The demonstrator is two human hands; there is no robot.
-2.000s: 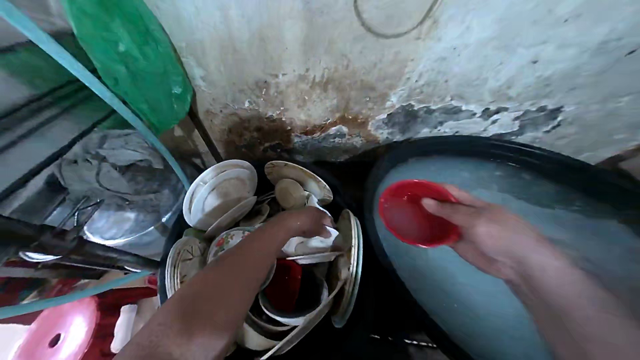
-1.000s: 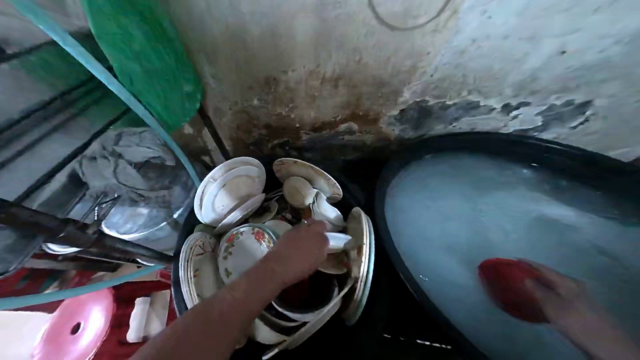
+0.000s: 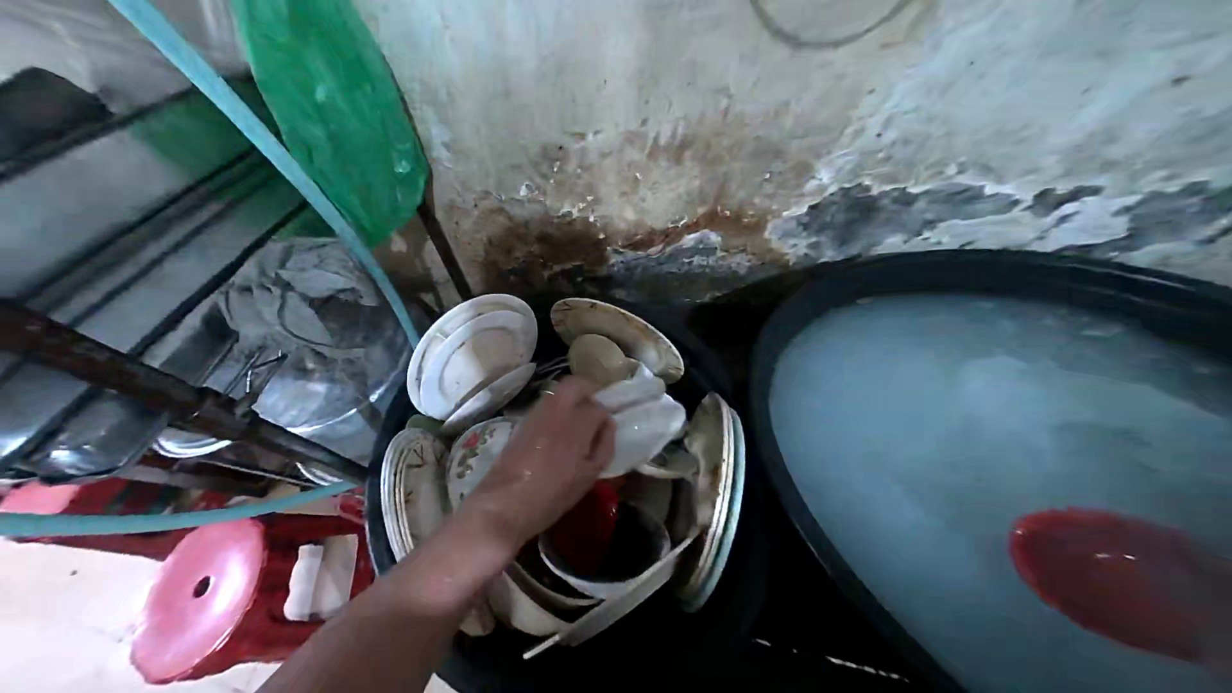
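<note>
My left hand [image 3: 568, 438] reaches over a black tub [image 3: 380, 525] of stacked dishes, its fingers closed on a small white dish [image 3: 647, 428]. Around it stand white plates [image 3: 476, 361], a flower-patterned bowl [image 3: 472, 457], a brown-stained plate [image 3: 616, 332] and plates on edge [image 3: 712, 500]. Below the hand, something red [image 3: 589, 525] lies inside a pale bowl [image 3: 640, 577]. At the lower right, a red bowl [image 3: 1097, 577] is tilted at the cloudy water of a larger tub. My right hand [image 3: 1215, 602] shows only as a blur at its right side, against the bowl.
The large black tub [image 3: 784, 452] of cloudy water stands beside the dish tub, near a peeling wall [image 3: 674, 144]. At left are a metal rack [image 3: 173, 395], a pale blue hose [image 3: 279, 149], a green plastic item [image 3: 337, 115] and a pink stool [image 3: 202, 602].
My right hand and the red bowl have moved down and right over the large tub. My left hand has stayed among the dishes. The view has shifted slightly.
</note>
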